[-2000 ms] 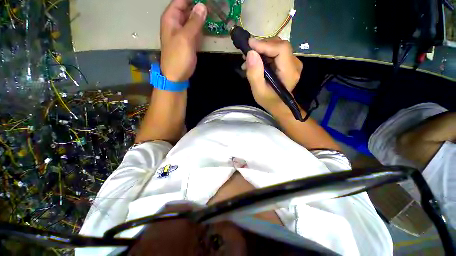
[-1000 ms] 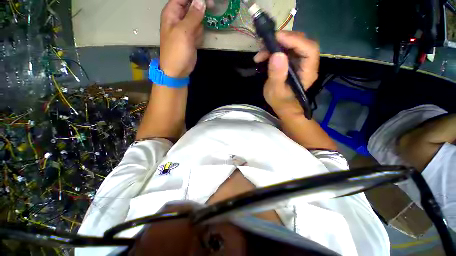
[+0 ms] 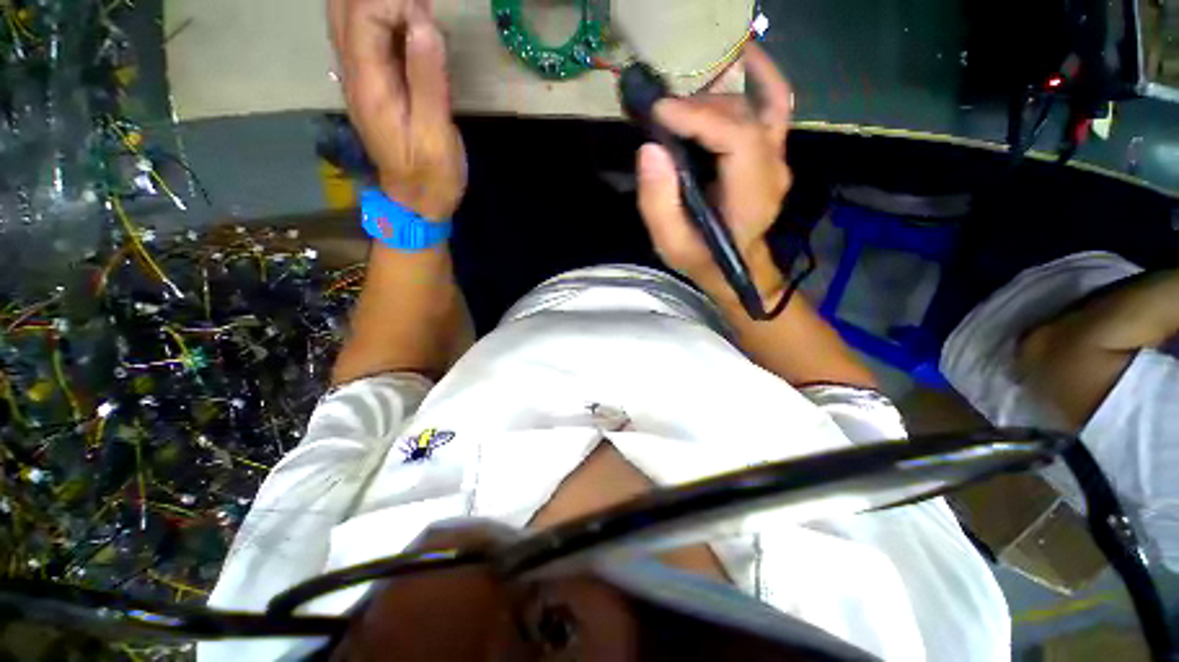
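Note:
A green ring circuit board [image 3: 553, 58] lies on the cream work board [image 3: 259, 78], cut by the top edge. Thin red and yellow wires run right from it to a small white connector [image 3: 759, 23]. My left hand [image 3: 398, 104], with a blue wristband, is left of the ring and not touching it. Its fingertips reach the top edge and nothing shows in it. My right hand [image 3: 724, 168] grips the black soldering iron [image 3: 698, 207] just right of and below the ring. The iron's tip is blurred and hard to make out.
A heap of wired boards [image 3: 168, 375] fills the left side. Black cables and a small red light [image 3: 1054, 82] are at the upper right. A blue stool [image 3: 879, 291], a cardboard box [image 3: 1054, 550] and another person's arm [image 3: 1099, 336] are at the right.
My left hand has let go of the ring board and moved left. The ring now lies free. My right hand first drew the iron right, then brought it back down and left.

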